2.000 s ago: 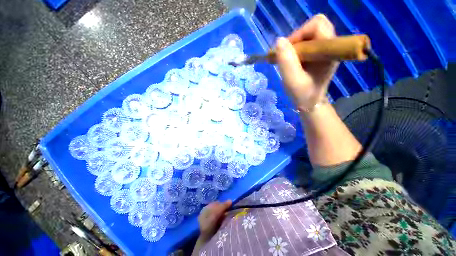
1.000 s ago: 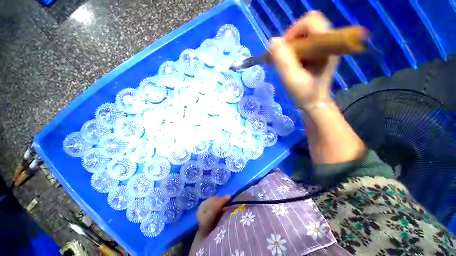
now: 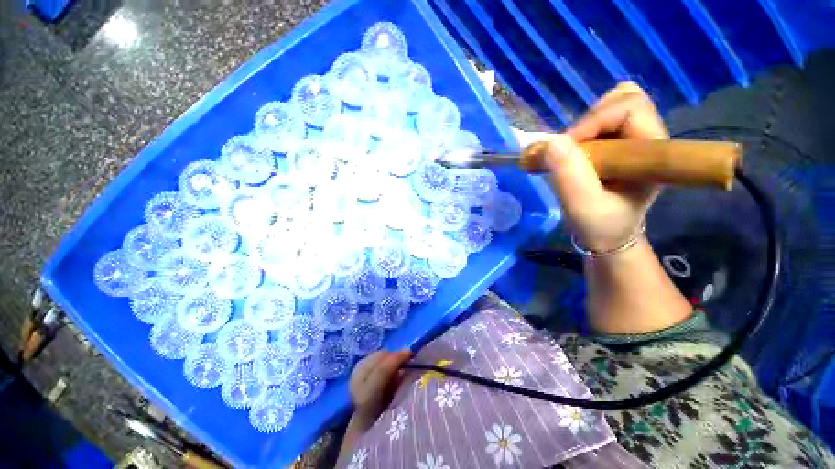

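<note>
My right hand [image 3: 615, 174] grips the wooden handle of a hot iron [image 3: 673, 161]. The iron's thin tip is over or on the clear round parts at the tray's upper right; contact cannot be told. The clear ribbed round parts [image 3: 204, 310] lie in rows in a blue tray [image 3: 110, 343], glaring white in the middle. My left hand [image 3: 375, 380] is at the tray's near edge, closed around the black power cord [image 3: 513, 389], which loops up to the handle's end.
The tray lies on a speckled grey bench [image 3: 183, 55]. Ribbed blue trays [image 3: 586, 46] stand at the upper right. A black round fan [image 3: 732, 238] is at the right. Tools with wooden handles [image 3: 35, 337] lie at the bench's left, others at the lower left.
My right hand and the iron have moved down in the picture, and the tip is now at parts lower in the tray. The tray has shifted slightly up and left in view.
</note>
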